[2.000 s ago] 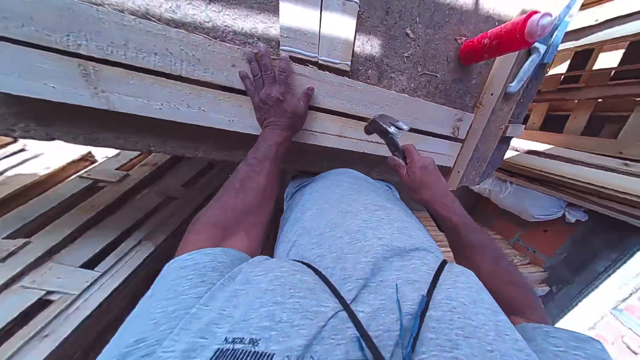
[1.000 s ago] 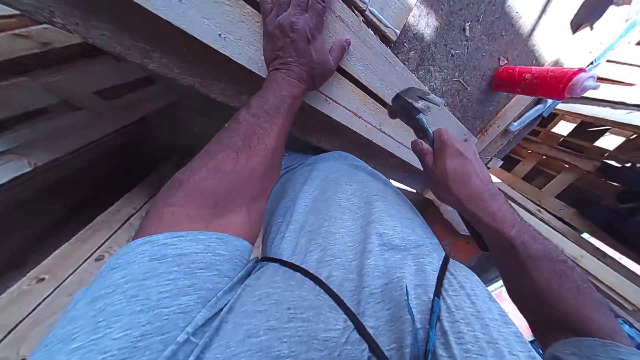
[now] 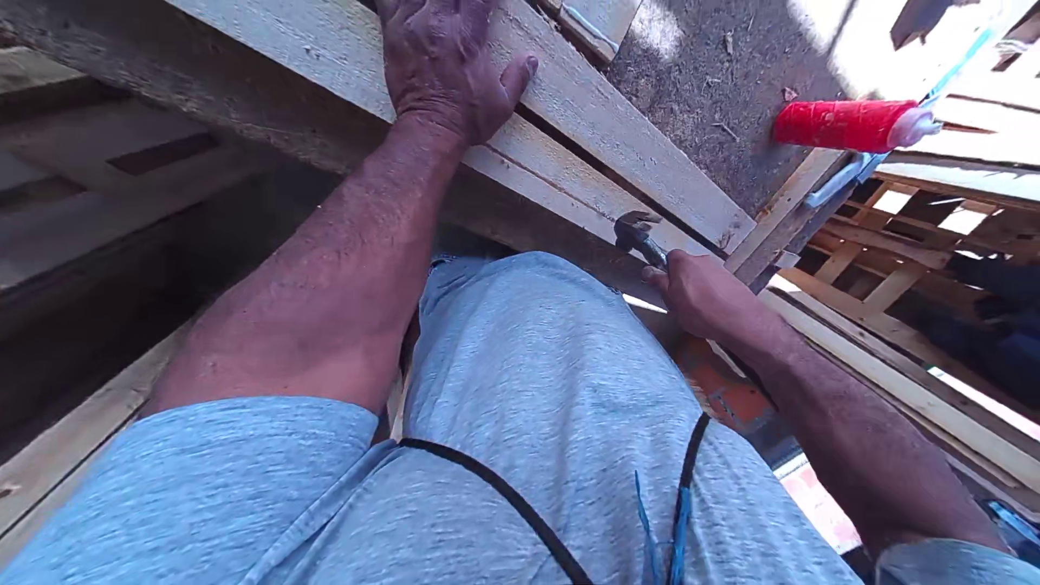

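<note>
My left hand (image 3: 447, 69) lies back up on pale wooden boards (image 3: 617, 154) at the top centre, its thumb out to the side; the fingertips are cut off by the frame's edge. A claw hammer (image 3: 639, 234) is gripped in my right hand (image 3: 691, 288), right of centre. The hammer's dark metal head is over the near board close to its right end, and whether it touches the wood cannot be told. Most of the handle is hidden behind my hand and forearm.
A red bottle (image 3: 845, 126) lies on its side at the dark worktop's (image 3: 707, 89) right edge, beside a light blue strip (image 3: 837, 183). Wooden pallets (image 3: 877, 252) stand at the right, with more slatted wood (image 3: 97, 179) at the left. Orange bricks (image 3: 731, 390) show below my right forearm.
The view has swung strongly, so the boards now run more steeply. My left hand stays on the boards and the hammer stays in my right hand, near the boards' right end.
</note>
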